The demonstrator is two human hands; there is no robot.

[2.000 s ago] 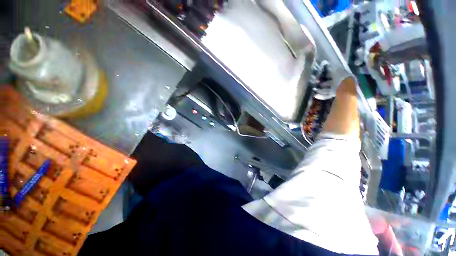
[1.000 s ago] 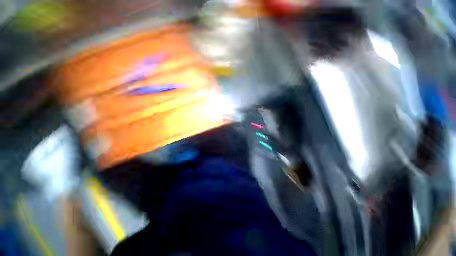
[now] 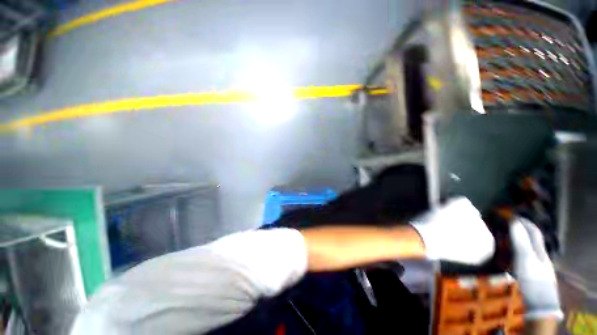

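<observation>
My left hand [image 3: 458,234], in a white glove, is over the near edge of the dark green mat [image 3: 491,154] at right. My right hand [image 3: 533,268], also white-gloved, is beyond it with fingers pointing up the picture. Between them lies a dark, blurred shape; whether either hand grips it cannot be told. Dark pieces with copper-coloured parts [image 3: 529,186] lie on the mat just above the hands. The orange slotted board [image 3: 478,304] is below the hands at the bottom right, partly cut off.
A steel tray [image 3: 579,29] with rows of copper-and-dark coils is at the top right. A blue stool or crate [image 3: 298,197] stands beside my body. Grey floor with yellow lines [image 3: 163,101] fills the upper left. A green panel [image 3: 85,229] and grey cabinet [image 3: 167,219] stand at left.
The view has swung left from the right-hand trays to the mat and coil tray. Both gloved hands now show together by the orange board. The bottle and blue-handled tool are out of view.
</observation>
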